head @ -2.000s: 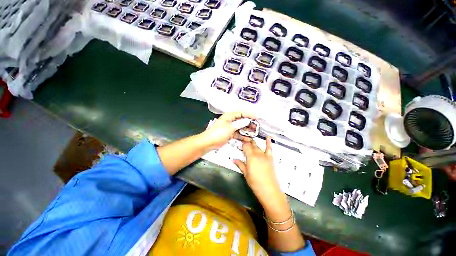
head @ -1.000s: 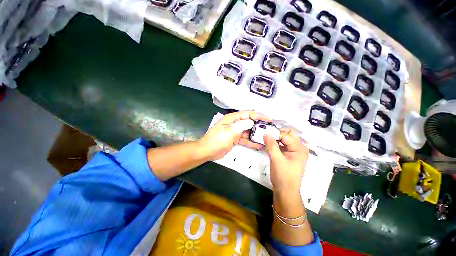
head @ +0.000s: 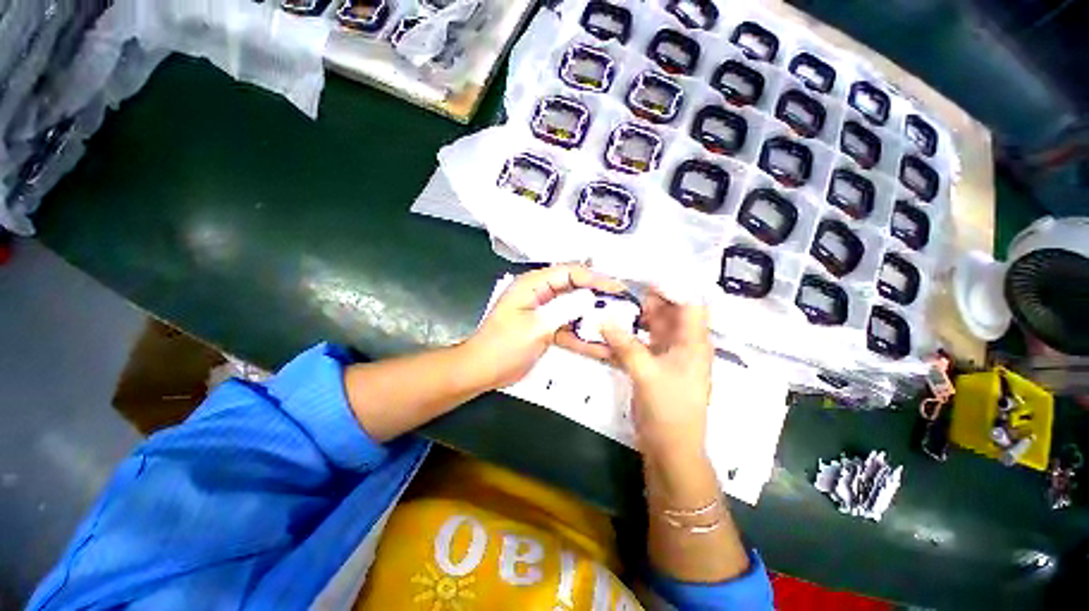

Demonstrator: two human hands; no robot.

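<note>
My left hand (head: 525, 328) holds a dark watch housing (head: 637, 313) by its edge, over the white backing sheet (head: 585, 400). A white film piece (head: 603, 316) lies on the housing's face. My right hand (head: 671, 358) has its thumb on the film piece, with its fingers blurred at the housing's right side. Just beyond, a blister tray (head: 669, 245) holds rows of housings. Those at its left have pale purple rims; the others look black. Small black marks show on the sheet. My fingers hide part of the housing.
A second tray on a tan board (head: 460, 102) is at the upper left, beside stacked translucent trays (head: 131, 36). At the right are a liner scrap pile (head: 860, 483), a yellow bin (head: 973, 412) with small items, orange-handled snips (head: 940, 382) and a white fan (head: 1051, 245).
Two seconds ago my right fingers were below the housing, and its centre looked open. Now the white film covers its face under my right thumb. Since one second ago, my right fingers have shifted slightly.
</note>
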